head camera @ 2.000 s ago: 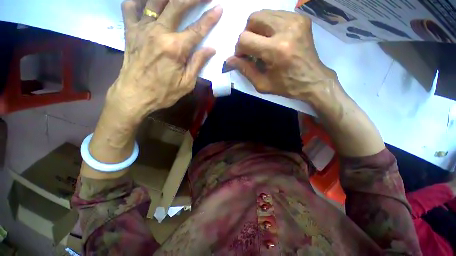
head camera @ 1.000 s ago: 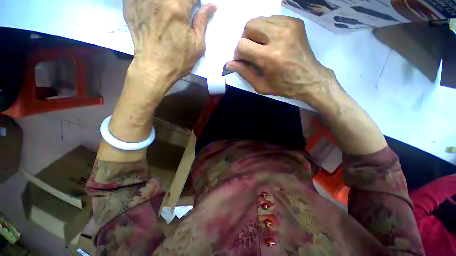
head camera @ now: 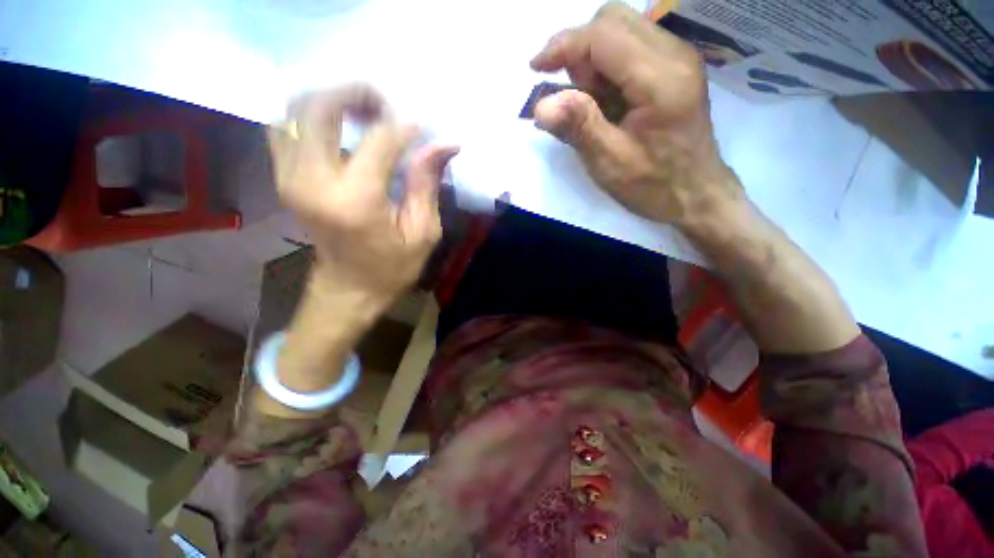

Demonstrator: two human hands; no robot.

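My right hand (head camera: 643, 120) is over the white table and pinches a small dark cutter blade (head camera: 538, 100) at its thumb. My left hand (head camera: 354, 180) is blurred at the table's front edge, its fingers curled and apart; whether it holds a piece of tape cannot be told. A whitish tape end (head camera: 475, 196) shows faintly at the table edge between my hands. A printed retail box (head camera: 839, 49) with product pictures lies at the top right, beyond my right hand.
The white table (head camera: 872, 251) runs across the top and right. An orange stool (head camera: 147, 180) stands at the left. Open brown cartons (head camera: 164, 381) are on the floor at the lower left. Another orange stool (head camera: 725, 354) is under the table. Red cloth (head camera: 959, 452) shows at the right.
My left hand has come back toward me from the table and blurs with motion. My right hand has lifted a little and its fingers have opened around the blade.
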